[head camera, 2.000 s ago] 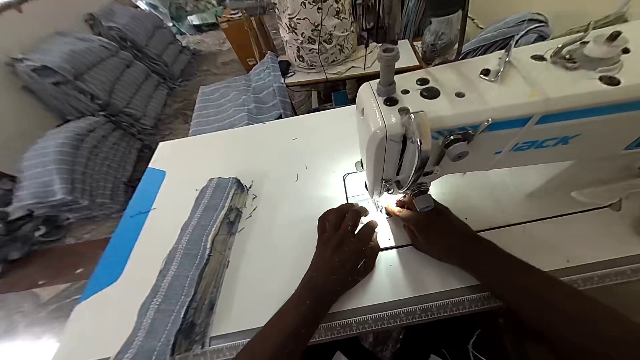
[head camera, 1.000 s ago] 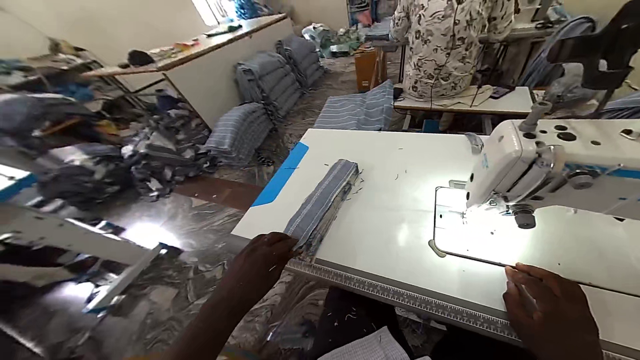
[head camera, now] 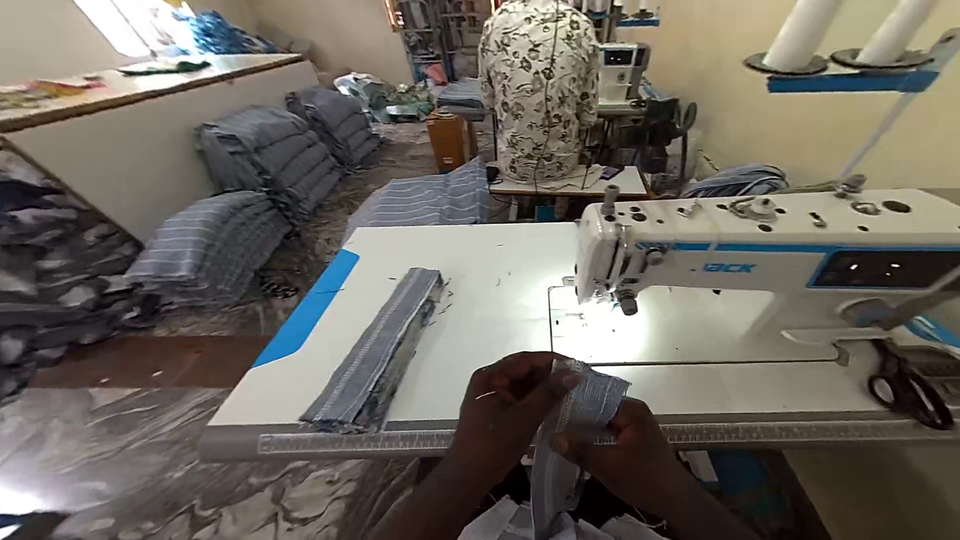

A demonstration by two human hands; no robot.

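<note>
Between my hands is a grey-blue striped fabric strip (head camera: 589, 401), frayed at its upper end, its lower part hanging past the table's front edge. My left hand (head camera: 510, 405) pinches the strip's upper left corner between thumb and fingers. Lower on its right side, my right hand (head camera: 626, 450) grips the same strip. Both are in front of the Jack sewing machine (head camera: 750, 262), whose lamp lights the needle area. A stack of similar strips (head camera: 375, 352) lies on the white table (head camera: 480, 330), left of my hands.
Black-handled scissors (head camera: 907, 386) lie at the right table edge. A ruler tape (head camera: 360, 442) runs along the front edge. Folded striped fabric stacks (head camera: 210, 240) stand on the floor at left. A person in a patterned top (head camera: 536, 90) is beyond the table. Thread cones (head camera: 802, 34) stand upper right.
My left hand has left the strip stack and my right hand has left the table; both now hold a strip near the front edge. The view has swung back to the right.
</note>
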